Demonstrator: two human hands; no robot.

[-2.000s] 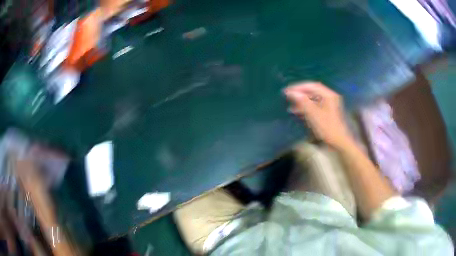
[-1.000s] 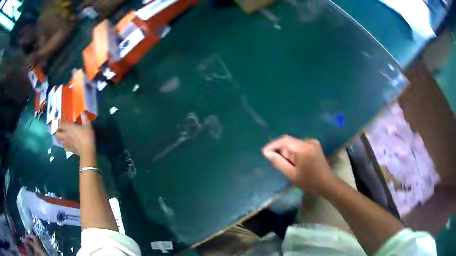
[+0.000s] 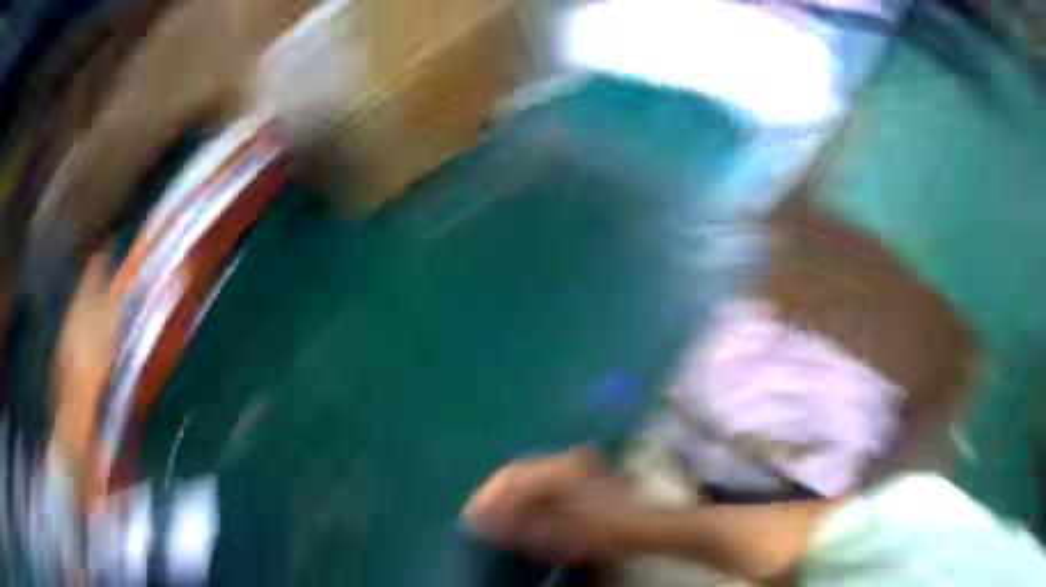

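Observation:
The frame is strongly blurred. A row of orange and white retail boxes runs along the left side of the dark green bench. My left hand is a smeared shape at the far left, against the outer side of the boxes; its fingers and grip cannot be made out. My right hand is low over the bench's near edge, fingers curled in, with nothing visible in it.
An open brown bulk carton with pinkish-white bundles stands at the right bench edge. A tan cardboard box is at the far side. A bright white sheet lies on the surface beyond. A blurred white item is at lower left.
The view has swung right, so the bulk carton and tan box show more fully. The boxes now appear as a long row at the left. My right hand appears lower and further left.

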